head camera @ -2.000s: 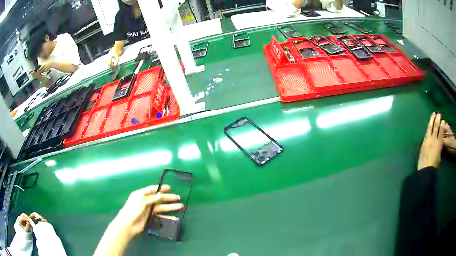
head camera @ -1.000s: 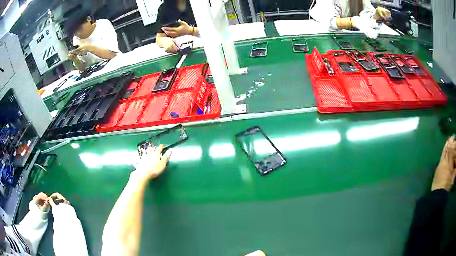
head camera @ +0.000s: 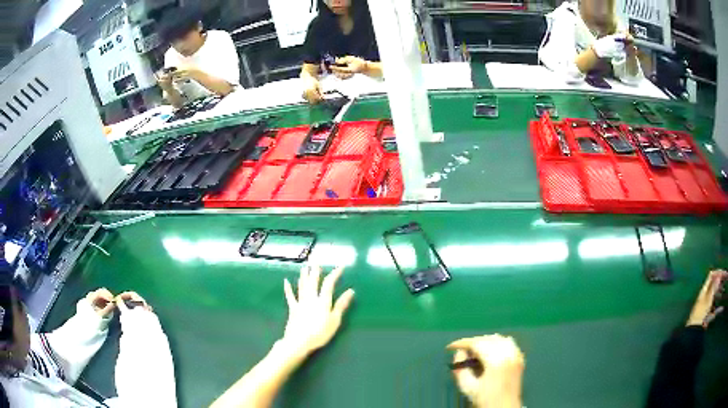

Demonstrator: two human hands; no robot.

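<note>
My left hand [head camera: 313, 312] is bare, with its fingers spread, over the green bench, holding nothing. It is below a black phone frame [head camera: 278, 245] that lies sideways and apart from it. A second phone frame [head camera: 417, 258] lies tilted at the centre, its solid plate end toward me. My right hand [head camera: 496, 368] is at the lower centre, curled around a dark, slim object, likely the tweezers [head camera: 466, 363]; the tips are not clear.
A third phone frame [head camera: 655, 253] lies at the right. Red trays [head camera: 303, 187] [head camera: 631, 187] and a black tray [head camera: 187, 171] stand beyond the bench edge, beside a white post [head camera: 405, 119]. A neighbour's hands [head camera: 116, 303] are at left, another's hand [head camera: 706, 299] at right. People sit opposite.
My left hand has let go of the left phone frame, now flat on the bench, and drawn back toward me. My right hand has come into view. The view has shifted, and the right frame now shows.
</note>
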